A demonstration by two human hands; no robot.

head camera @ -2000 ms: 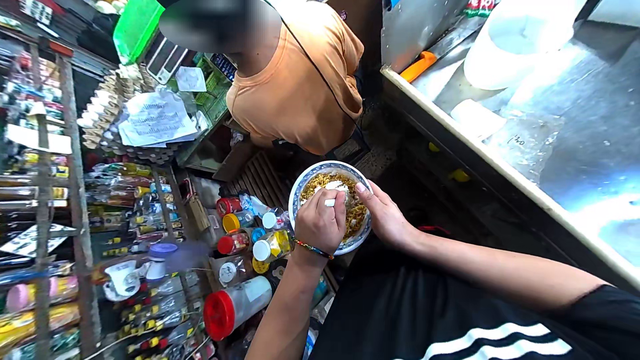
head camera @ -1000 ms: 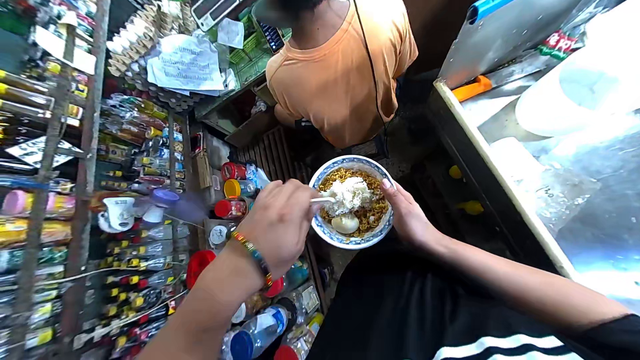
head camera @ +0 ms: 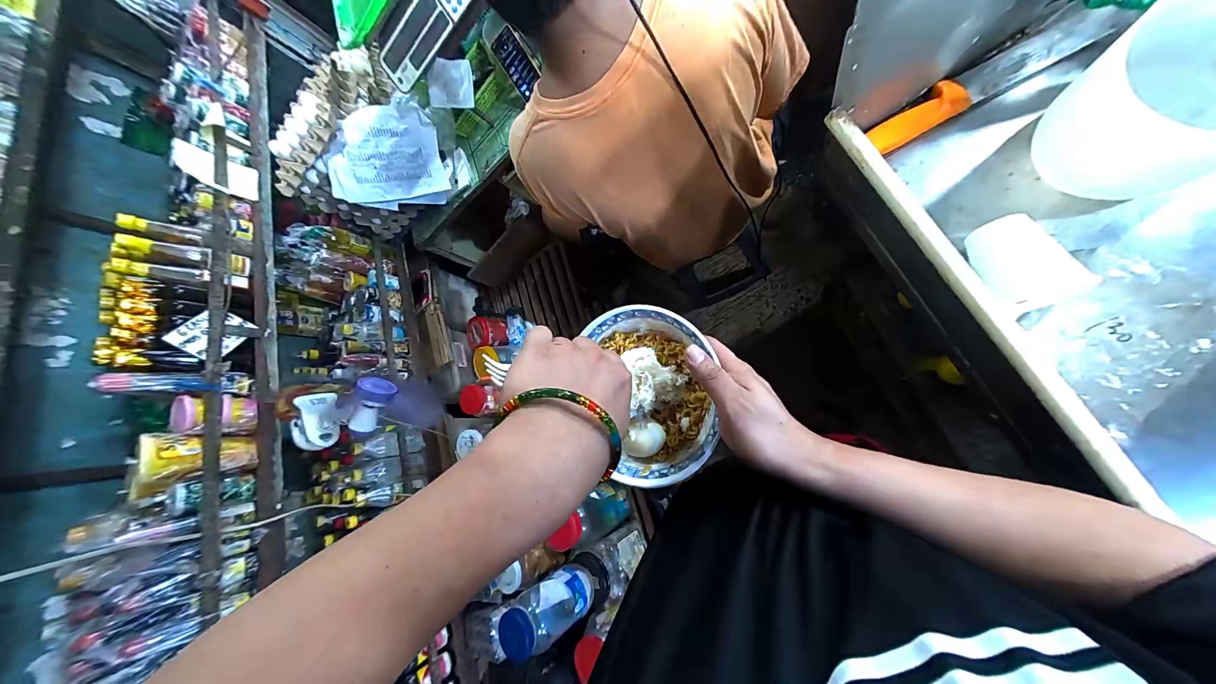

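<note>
My left hand point(head camera: 568, 380), with a multicoloured bracelet on its wrist, is closed at the left side of a blue-patterned white bowl point(head camera: 632, 315). The tines of a metal fork point(head camera: 496, 369) stick out from the hand's left side, pointing away from the food; its handle is hidden in the hand. Inside the bowl lie brown noodles point(head camera: 686, 418), a mound of white rice point(head camera: 648, 376) and a pale, smooth boiled egg point(head camera: 646, 438). At the bowl's right rim, my right hand point(head camera: 750, 408) grips it, thumb on the edge and fingers largely hidden behind.
A person in an orange shirt point(head camera: 655, 133) stands ahead, back turned. Shelves of bottles and packets point(head camera: 171, 256) line the left, near stacked egg trays point(head camera: 318, 142). Plastic jars point(head camera: 541, 617) stand below the bowl. A metal counter point(head camera: 950, 171) with an orange-handled tool point(head camera: 920, 116) runs along the right.
My left hand was over the food two seconds ago; it is now at the bowl's left side. One second ago a utensil reached from it into the bowl; now fork tines point left.
</note>
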